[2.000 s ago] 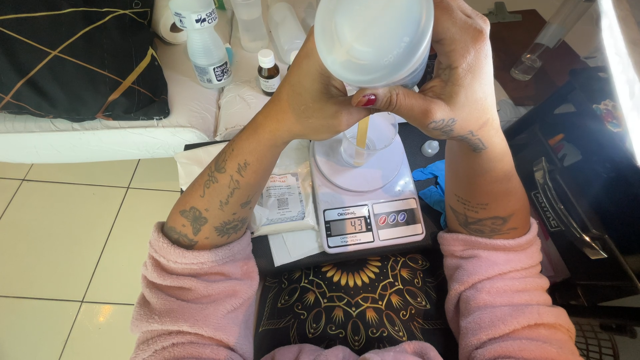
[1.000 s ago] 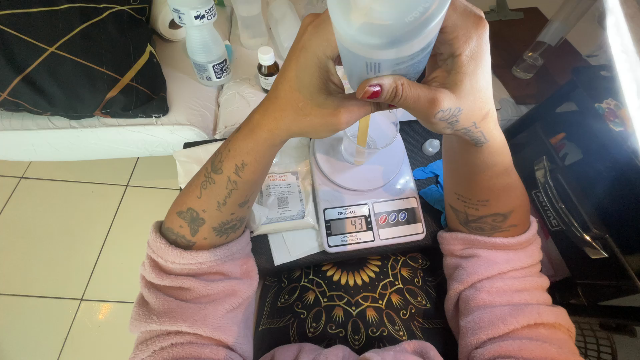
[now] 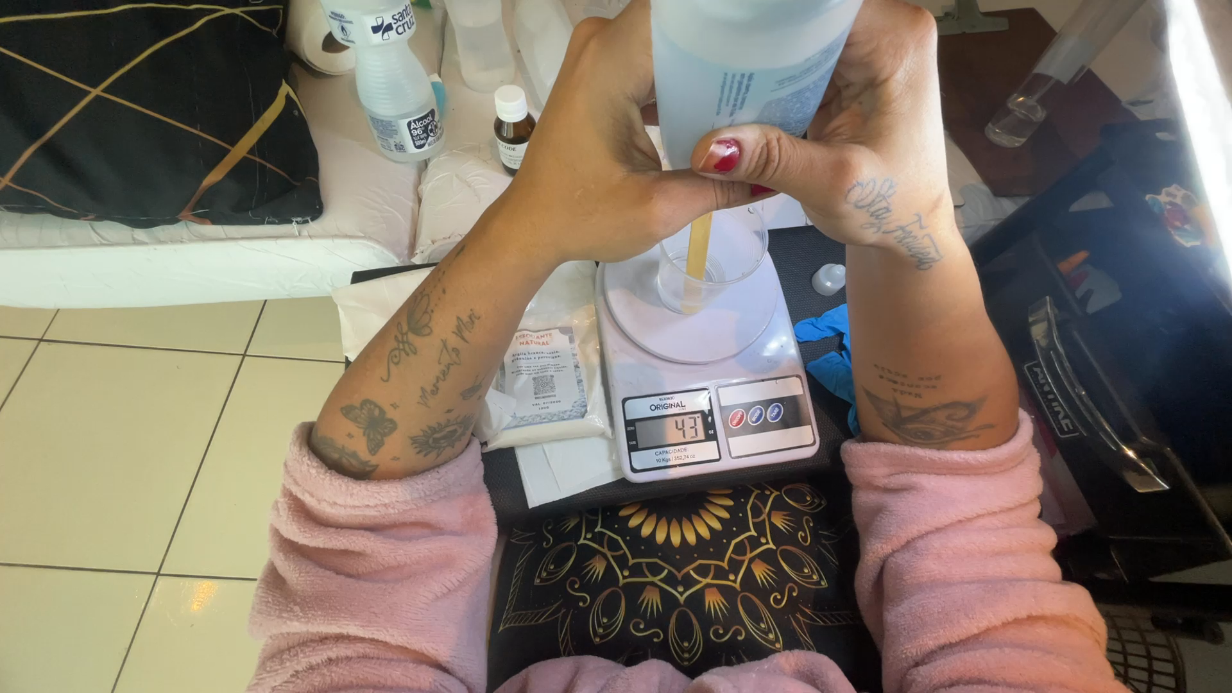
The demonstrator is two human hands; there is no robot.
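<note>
A large translucent plastic bottle point(image 3: 751, 72) is held between both my hands, above a white digital kitchen scale point(image 3: 707, 385). My left hand point(image 3: 611, 144) grips its left side; my right hand point(image 3: 847, 144) grips the right, its thumb across the lower front. The bottle's mouth is hidden behind my hands. Below them, a clear cup point(image 3: 741, 252) stands on the scale's round plate with a flat wooden stick point(image 3: 698, 250) in it. The scale's display point(image 3: 671, 429) reads 43. Left of the scale lies a plastic bag of white powder point(image 3: 549, 385).
A small white cap point(image 3: 829, 279) and a crumpled blue glove point(image 3: 830, 361) lie right of the scale. Behind stand an amber bottle point(image 3: 513, 130) and an alcohol bottle point(image 3: 395, 91). A glass cylinder point(image 3: 1020, 114) is at upper right, above a black case point(image 3: 1107, 356).
The bottle in my hands has tipped, its end swinging up out of view so that more of its printed side shows. The display reads 43 throughout.
</note>
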